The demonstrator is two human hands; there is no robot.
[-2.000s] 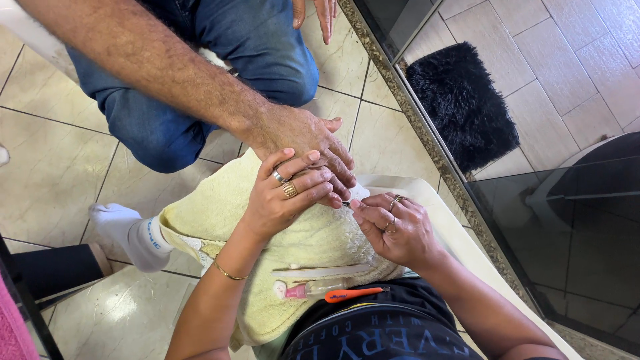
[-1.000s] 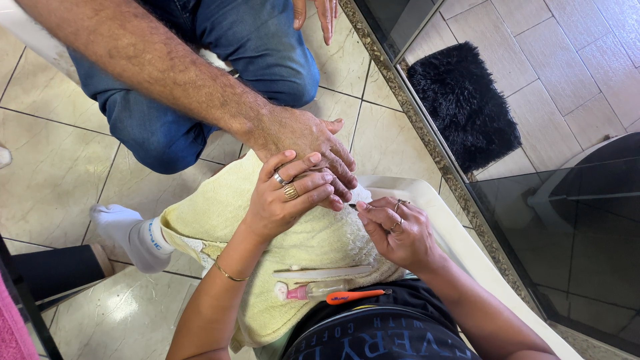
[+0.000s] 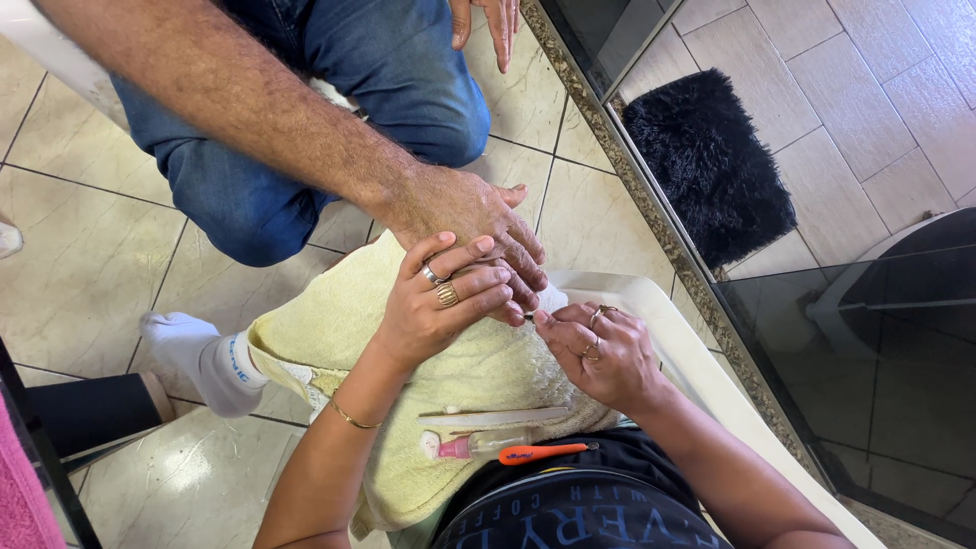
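My left hand, with rings, lies over the fingers of another person's hand and holds them above a yellow towel. Between the thumb and fingers of my right hand is a small metal-tipped tool, mostly hidden; its dark tip is at the nail of the other person's fingertip. On the towel near my waist lie a pale nail file, a small clear bottle with a pink top, a cotton ball and an orange-handled cuticle tool.
The other person's jeans-clad knees are ahead. A white plastic edge runs beside the towel on the right. Beyond stand a dark glass panel and a black shaggy mat. A socked foot is at left.
My right hand has shifted slightly at the other person's fingertip, with the small tool still in it. My left hand keeps its hold on that person's fingers.
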